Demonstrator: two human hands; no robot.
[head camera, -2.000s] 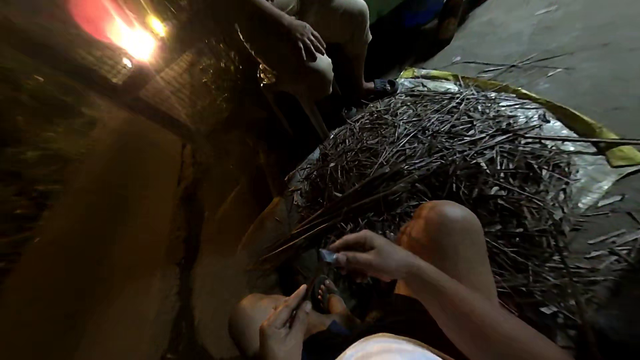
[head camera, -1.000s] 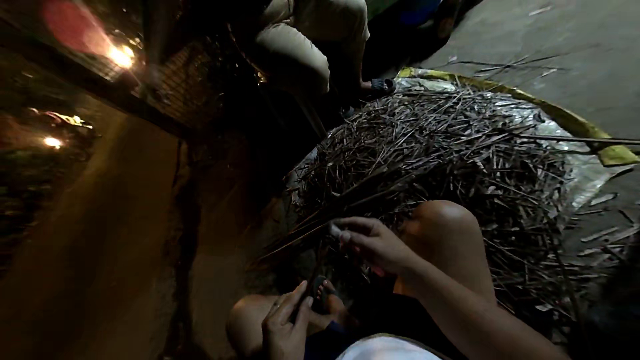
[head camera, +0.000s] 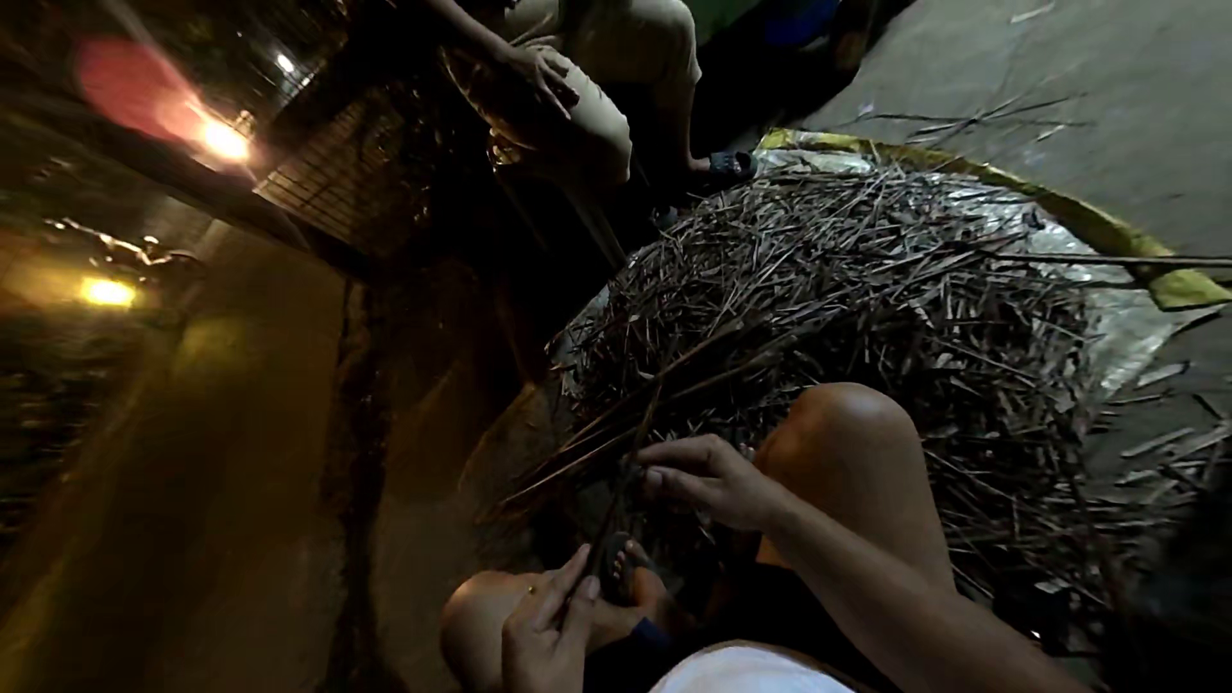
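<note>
My left hand (head camera: 553, 621), near the bottom of the view, pinches the lower end of a thin dark stalk (head camera: 613, 505) between thumb and fingers. The stalk slants up to the right, past my right hand (head camera: 707, 476), whose thumb and forefinger close on it higher up. Whether a small tool sits in the right fingertips is too dark to tell. Behind the hands a broad heap of dry broken stalks (head camera: 828, 279) lies on a pale sheet with a yellow edge (head camera: 1059, 197). Several longer stalks (head camera: 626, 414) lie along the heap's near left side.
My bare knees (head camera: 852, 433) rise on both sides of the hands, with my sandalled foot (head camera: 626, 568) between them. Another person sits beyond the heap, one hand (head camera: 544, 77) on a knee. Scattered stalk pieces (head camera: 1165, 443) lie on the floor at right. Bright lights shine at upper left.
A thin stalk now extends up past my right hand. A pale piece seen at the right fingertips in the earlier frames no longer shows. The other person's hand, out of sight one second ago, is visible on the knee.
</note>
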